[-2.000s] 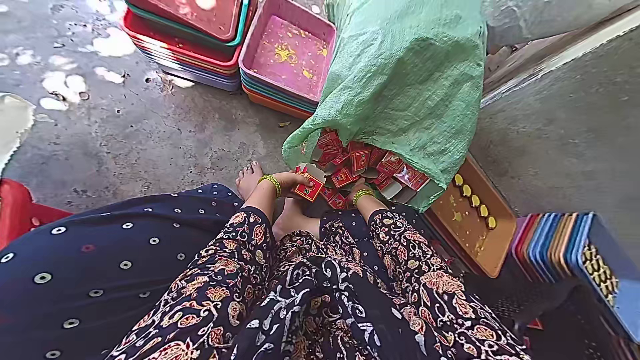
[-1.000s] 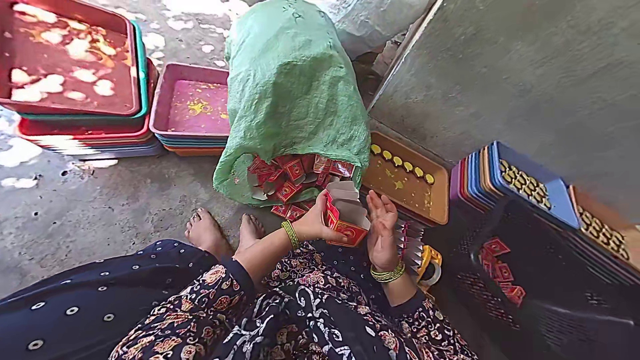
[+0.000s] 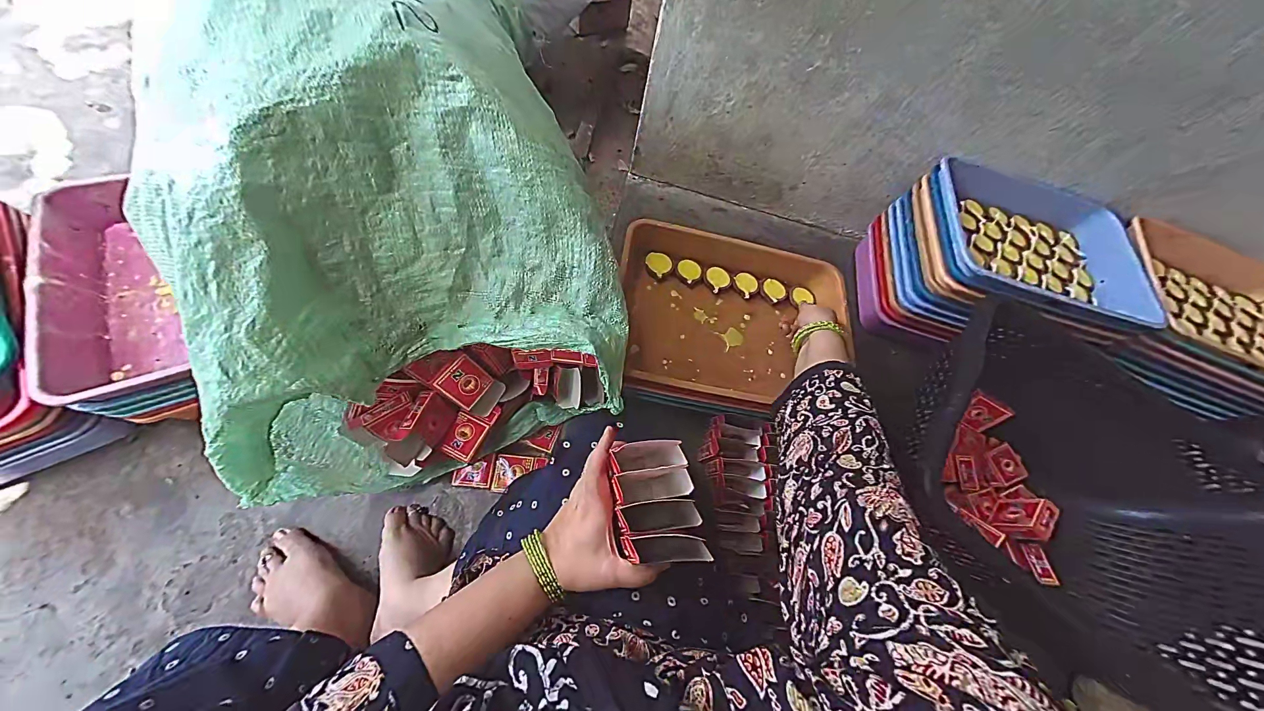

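Observation:
My left hand [image 3: 591, 523] holds a short row of small red cardboard boxes [image 3: 660, 502], their pale open flaps facing right. My right hand [image 3: 816, 318] reaches to the right end of a row of small yellow-topped round pieces [image 3: 718, 279] in an orange-brown plastic tray [image 3: 691, 336]; its fingertips are at the last piece, and whether they grip it is unclear. More red boxes [image 3: 736, 474] stand in rows on the dark cloth of my lap. A green woven sack [image 3: 395, 197] lies with its mouth towards me, flat red boxes [image 3: 464, 395] spilling out.
Stacked trays stand at right, the top blue tray [image 3: 1116, 257] and a brown tray [image 3: 1145, 237] holding many yellow-topped pieces. A black plastic crate [image 3: 1106, 533] holds red boxes. A pink tray [image 3: 69, 296] tops a stack at left. A grey wall [image 3: 938, 89] rises behind.
My right hand has moved from beside the left hand to the orange-brown tray. The left hand now holds a spread row of boxes. The view has shifted right.

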